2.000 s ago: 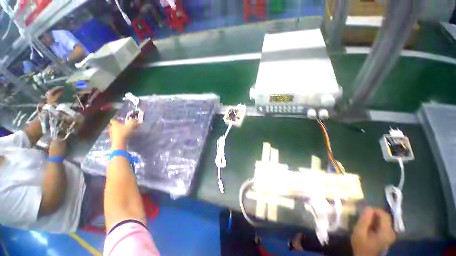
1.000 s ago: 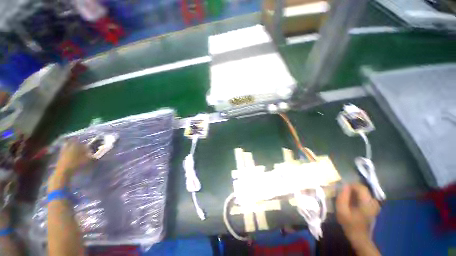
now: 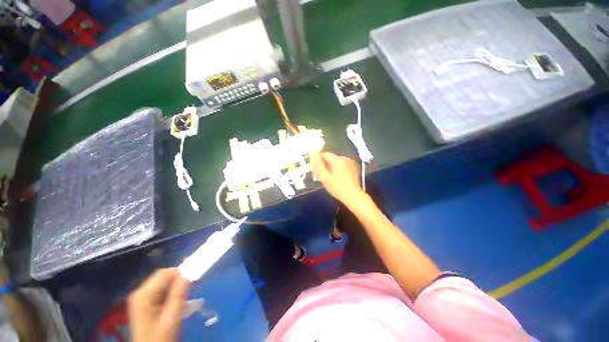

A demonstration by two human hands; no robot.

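Observation:
My left hand (image 3: 159, 304), blurred, holds a long white object (image 3: 210, 255), perhaps a bundled white cord, in front of the bench edge; a pale piece hangs below the hand. My right hand (image 3: 336, 175) is at the right end of the taped white test fixture (image 3: 264, 160), fingertips touching it or a white lead there; its grip is unclear. A bundled white cord (image 3: 286, 184) hangs over the fixture's front. Open power adapters lie left (image 3: 184, 123) and right (image 3: 350, 89) of the fixture, cords towards the edge.
A light-grey meter (image 3: 230, 50) with lit display stands behind the fixture, beside a metal upright (image 3: 292, 40). The film-wrapped left pad (image 3: 97, 194) carries no adapter. The right pad (image 3: 467, 67) bears an adapter (image 3: 545, 65) with cord. Red stool (image 3: 554, 190) at right.
The view has swung right. My left hand has left the wrapped left pad, where an adapter lay, and holds the white object before the bench. My right hand has moved onto the fixture's right end.

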